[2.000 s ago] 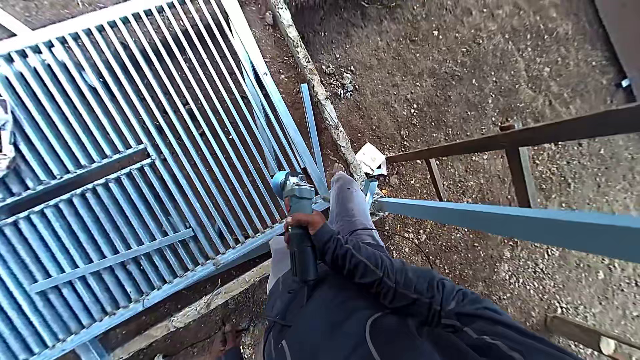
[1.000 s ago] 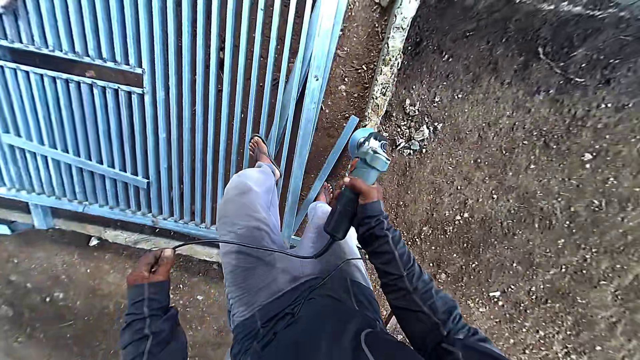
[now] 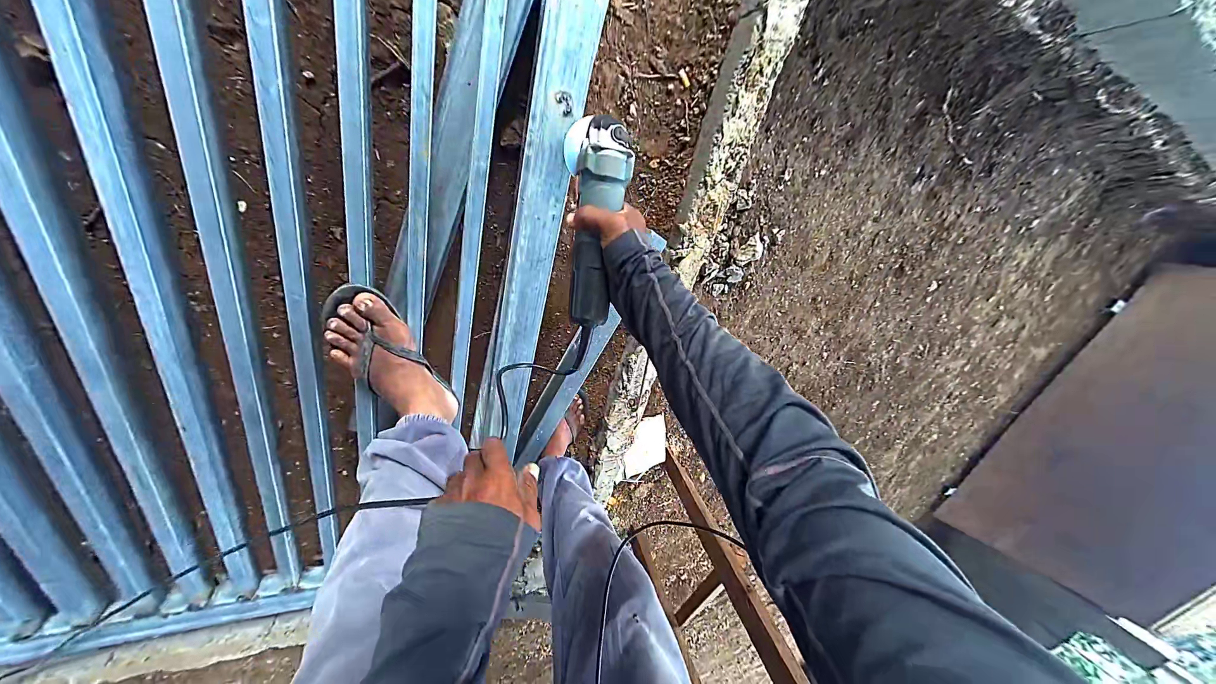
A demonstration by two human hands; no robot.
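Note:
My right hand [image 3: 608,223] is closed around the body of an angle grinder [image 3: 606,166], arm stretched forward. The grinder's disc [image 3: 576,145] lies at the face of a blue metal gate post [image 3: 543,171]; whether it touches cannot be told. From the rear of the grinder a black power cord [image 3: 502,380] loops down to my left hand [image 3: 494,480], which is curled on the cord near my knees, over the lower end of the post. The cord runs on to the left across the blue gate bars [image 3: 214,247].
My sandalled foot [image 3: 385,351] stands on the bars. Beside the post lean a loose blue metal bar [image 3: 575,366] and a rough concrete curb [image 3: 727,142]. A wooden ladder [image 3: 727,560] is below right, near a brown panel [image 3: 1092,437].
My left hand has come in from the far left to between my knees, still on the cord. The grinder is now at the gate post; before, it was right of it. The view has shifted closer.

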